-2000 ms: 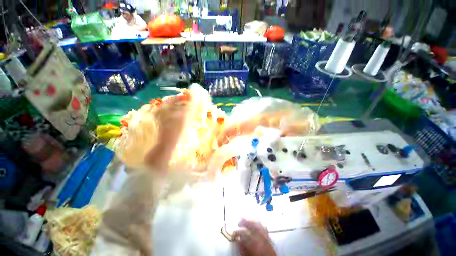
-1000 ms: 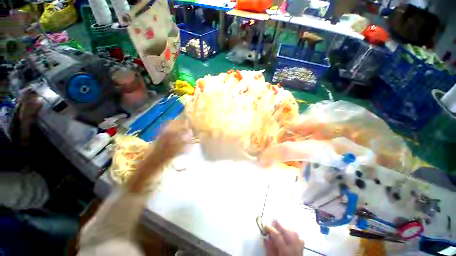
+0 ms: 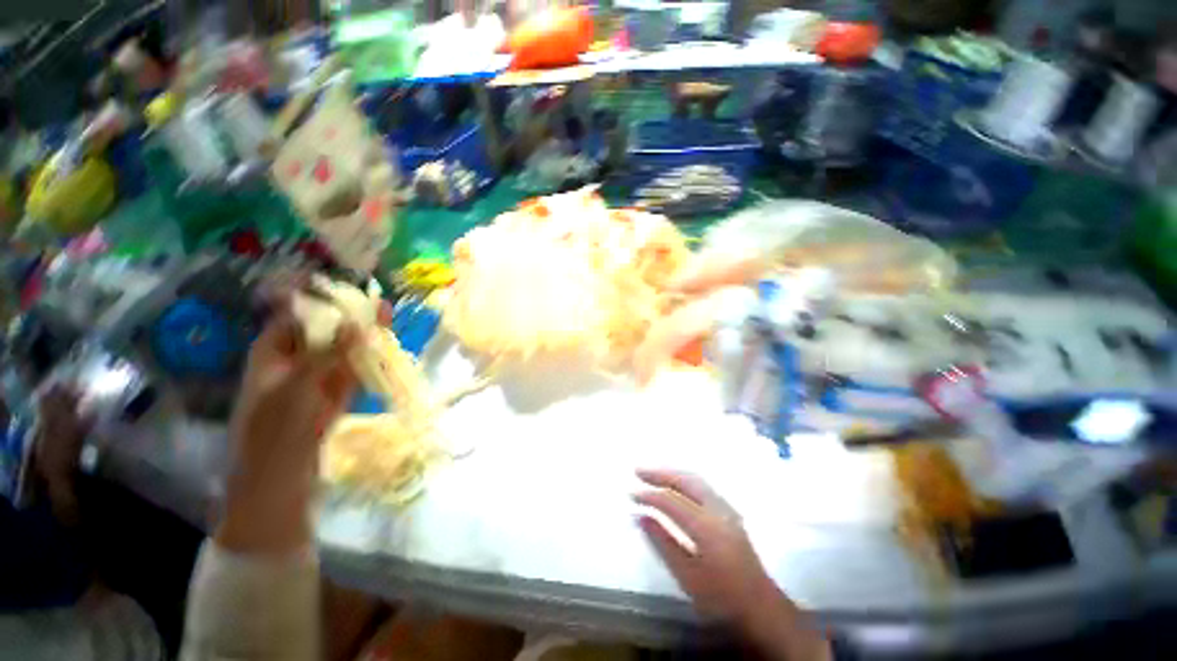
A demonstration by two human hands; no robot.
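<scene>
My left hand (image 3: 291,387) is raised at the left and holds a bunch of cream cords (image 3: 381,355) by its upper end; the strands hang down to the right. The frame is blurred. Below them a loose cream bundle (image 3: 374,455) lies on the table's left part. My right hand (image 3: 704,536) is over the white table, fingers apart, with nothing seen in it. A large cream pile with orange tips (image 3: 568,278) stands at the back centre. The white sewing machine (image 3: 1007,338) with a blue guard (image 3: 784,387) is right of my right hand.
A clear plastic bag (image 3: 839,245) lies behind the machine. Yellow loops (image 3: 932,491) and a dark flat rectangle (image 3: 1013,544) lie at the machine's front. Another machine with a blue wheel (image 3: 194,338) is at the left. Blue crates (image 3: 691,142) stand beyond the table.
My left hand has risen from near the loose bundle and now holds cords up. My right hand has let go of the small bent item and opened its fingers. The view has shifted.
</scene>
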